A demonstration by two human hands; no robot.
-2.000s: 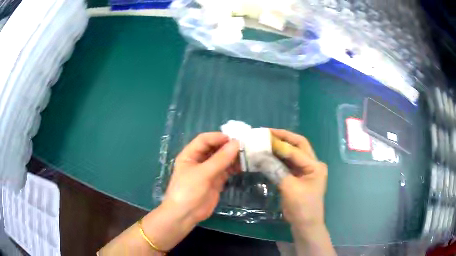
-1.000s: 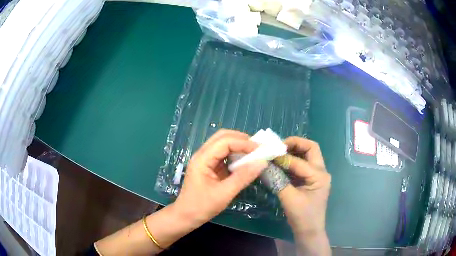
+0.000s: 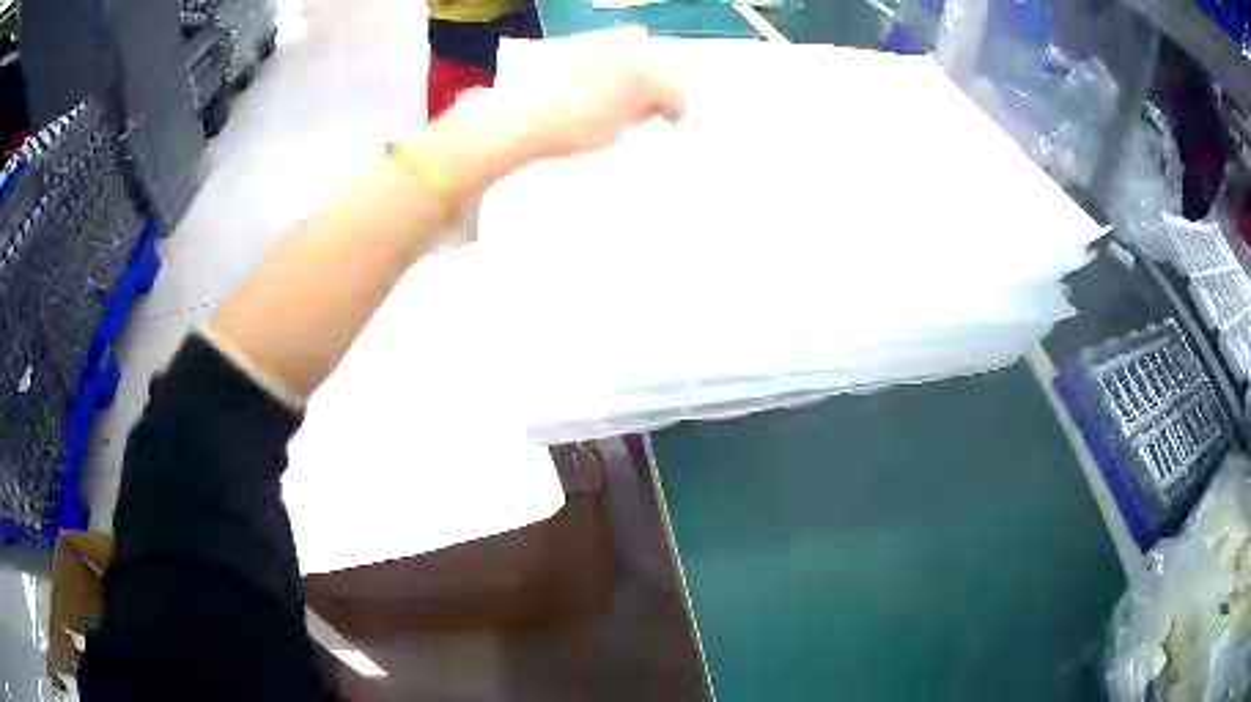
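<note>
A tall stack of white trays [image 3: 768, 206], overexposed, stands on the green mat [image 3: 878, 549], with its layered edges showing at the front. My left hand [image 3: 604, 103] is blurred at the far left part of the stack, with the arm across the left side. Glare hides whether its fingers grip a tray. Another white tray or sheet [image 3: 412, 466] shows lower left of the stack, beside the bench; its details are washed out. My right hand is out of the picture.
A clear bag [image 3: 1200, 610] with cream blocks lies at lower right. A blue-edged rack tray [image 3: 1159, 418] is at the right. Crates with blue edges [image 3: 62, 329] stand at far left, above a cardboard box [image 3: 82, 603]. A person [image 3: 473, 48] is partly visible at the top.
The view has swung left to the white stack. My left hand has left the small white parts and reached over the stack. My right hand and the clear tray have left view.
</note>
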